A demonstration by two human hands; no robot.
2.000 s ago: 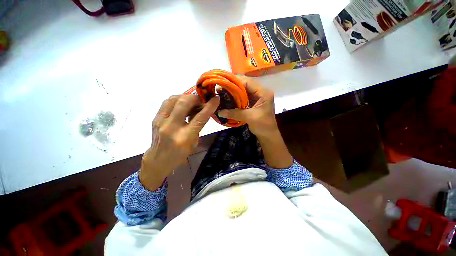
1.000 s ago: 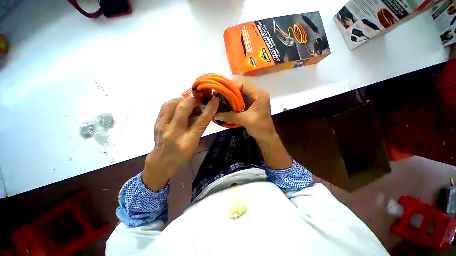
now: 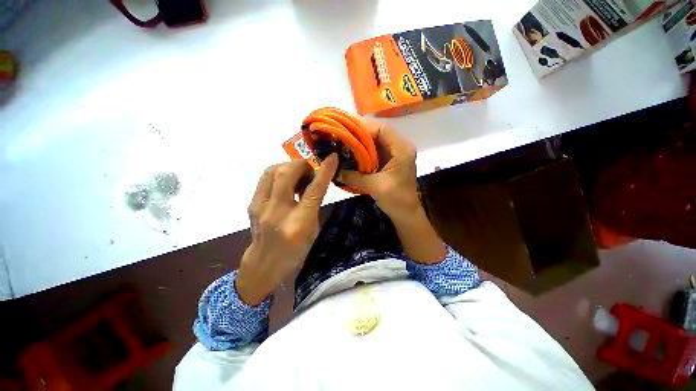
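An orange coil [image 3: 341,128] with black fittings [image 3: 330,148] in its middle is held above the table's front edge. My right hand [image 3: 391,166] grips the coil's right side, with the thumb across its lower part. My left hand [image 3: 286,210] is at the coil's lower left, its fingertips on the black fittings. A small orange-red card [image 3: 300,148] with a white code block shows at the coil's left, above my left fingers. An orange and dark grey retail carton [image 3: 427,67] lies on the table behind the coil.
Greyish clear discs [image 3: 156,192] lie on the white table [image 3: 69,221] at left. White printed cartons [image 3: 568,34] stand at back right. A black object with a red strap [image 3: 182,9] is at the back. Below the edge are an open brown box [image 3: 553,229] and red stools [image 3: 649,344].
My left hand has shifted slightly right and down, and more of the orange-red card with its code block shows. My right hand still holds the coil in nearly the same place.
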